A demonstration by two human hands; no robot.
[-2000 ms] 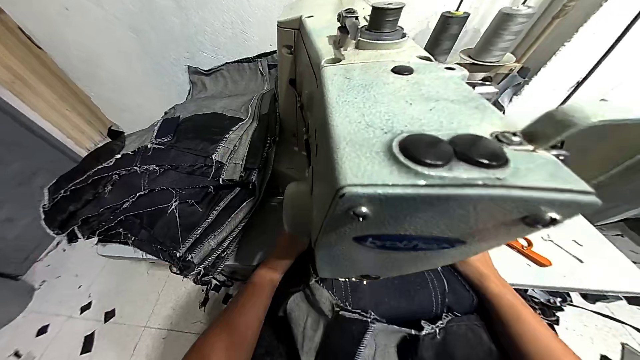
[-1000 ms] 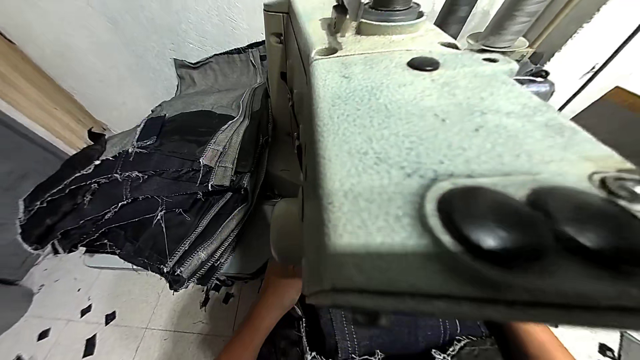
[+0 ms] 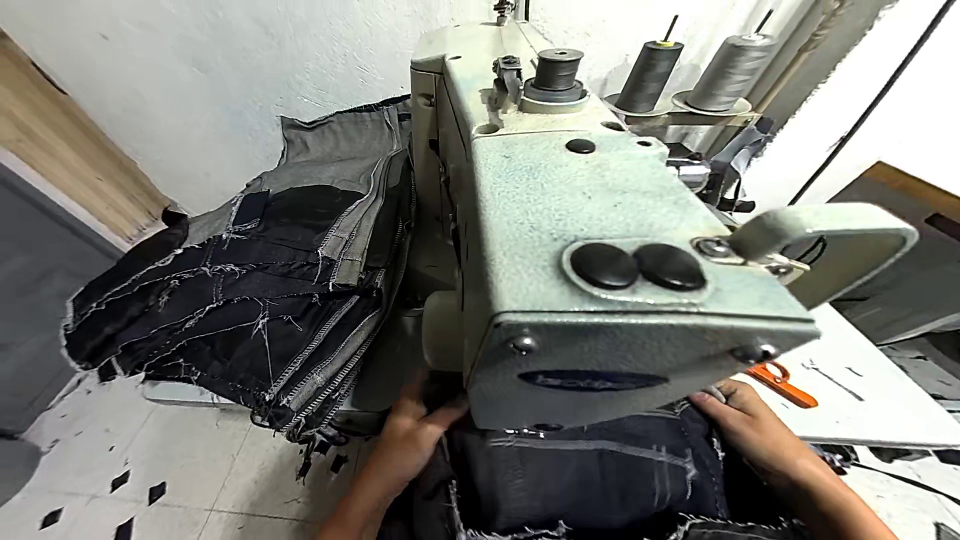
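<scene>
An industrial sewing machine (image 3: 600, 195) fills the middle, its head hiding the needle area. Dark denim (image 3: 585, 472) with frayed edges and light seams lies below and in front of it. My left hand (image 3: 420, 427) is at the left edge of this denim, beside the machine head, its fingertips partly hidden. At the denim's upper right edge, my right hand (image 3: 731, 409) pinches the fabric between thumb and fingers.
A thick pile of black and grey denim pieces (image 3: 247, 277) lies left of the machine. Thread cones (image 3: 651, 79) stand behind it. Orange thread snips (image 3: 784, 384) rest on the white table (image 3: 877, 382) at right. A wall is behind.
The view has drawn back from the machine. The denim below the head lies differently, with a light seam line now across it. My right hand shows more fully at the fabric's edge.
</scene>
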